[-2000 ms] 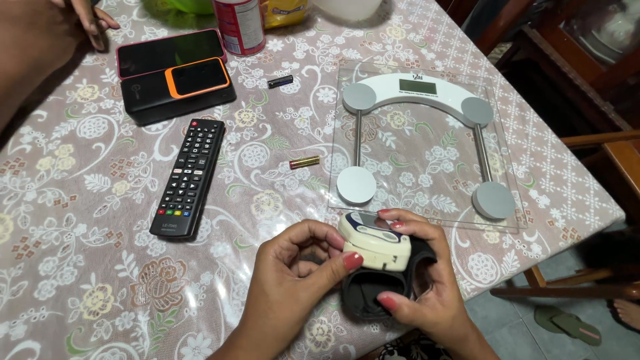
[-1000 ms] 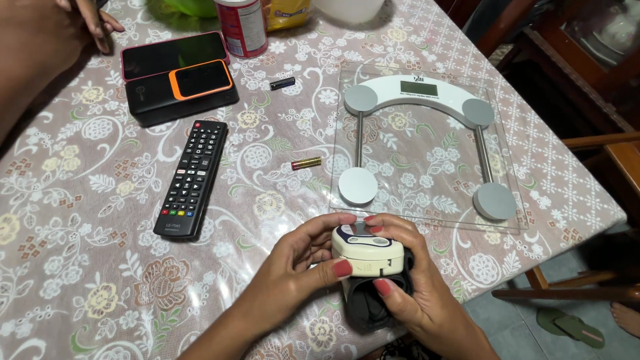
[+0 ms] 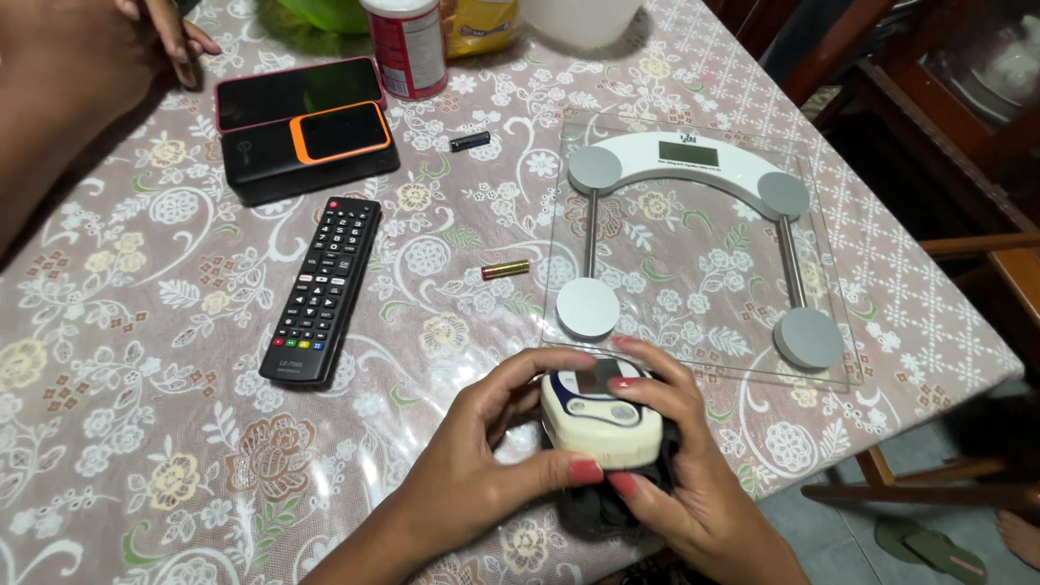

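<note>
Both hands grip a cream-coloured wrist blood pressure monitor with a small display and two oval buttons; its black cuff hangs beneath. My left hand holds it from the left, thumb along the near side. My right hand holds the right side, fingers beside the display and thumb below the near edge. Beyond them lies a red and gold battery. Farther off is a dark battery. Ahead to the right, a glass bathroom scale lies flat on the table.
A black remote control lies to the left. Behind it are a black case, an orange-edged device and a pink-edged phone. A red canister, yellow packet and white container stand at the back. Another person's hand is upper left.
The monitor has turned in my hands, so its display and buttons now face up more plainly. My left fingers have moved from its side to the far edge by the display.
</note>
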